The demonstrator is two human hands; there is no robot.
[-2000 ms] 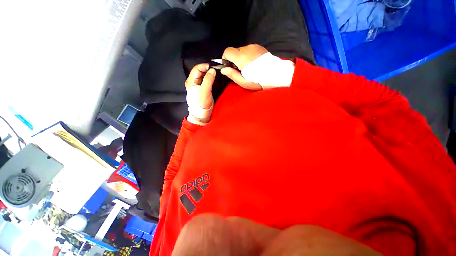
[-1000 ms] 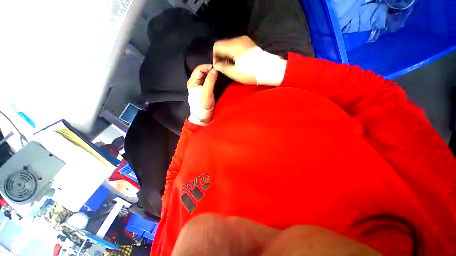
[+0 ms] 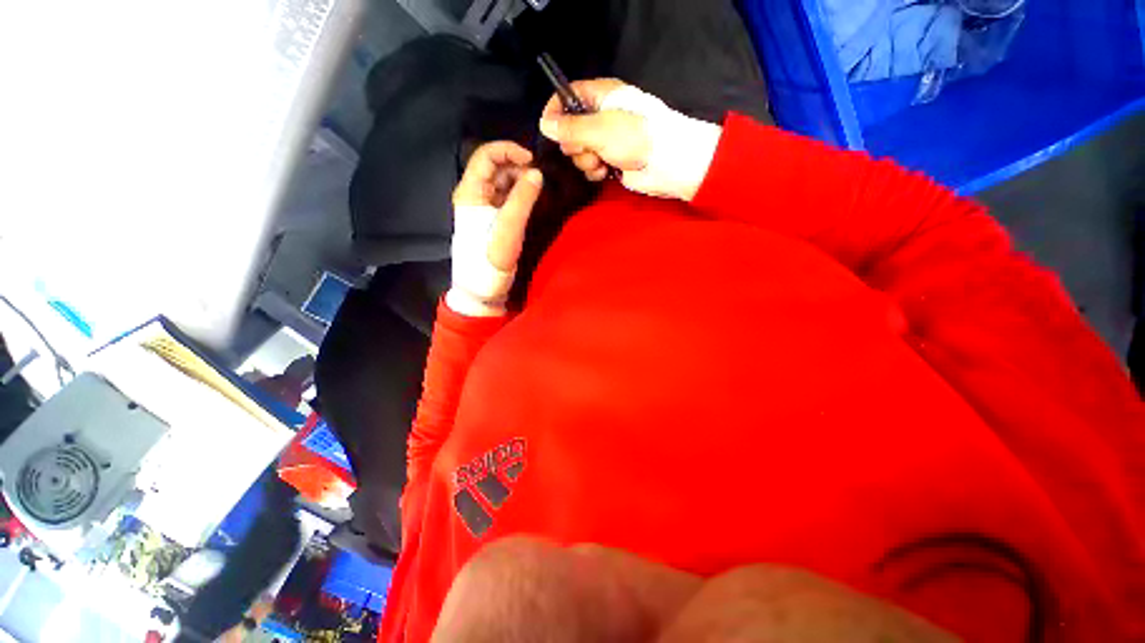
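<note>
The black garment piece [image 3: 421, 207] lies over my lap and merges with dark clothing. My left hand [image 3: 499, 207], with a pale wrist covering, is at the cloth with fingers curled and thumb near them; whether it pinches cloth is unclear. My right hand [image 3: 605, 132] is closed around a slim dark tool that looks like thread snips [image 3: 560, 83]. The tool sticks out past the thumb, pointing up and left, clear of the left hand. The rest of it is hidden in the fist.
A white table [image 3: 126, 138] is at the left. A blue bin [image 3: 992, 138] with light-blue cloth and clear wrap stands at upper right. A grey housing with a round vent [image 3: 63, 477] is at lower left. A blurred dark shape [image 3: 258, 553] is near the bottom left.
My hands have moved apart. My right hand has turned, and the dark tool now points away from the left hand. A blurred dark shape has appeared at lower left.
</note>
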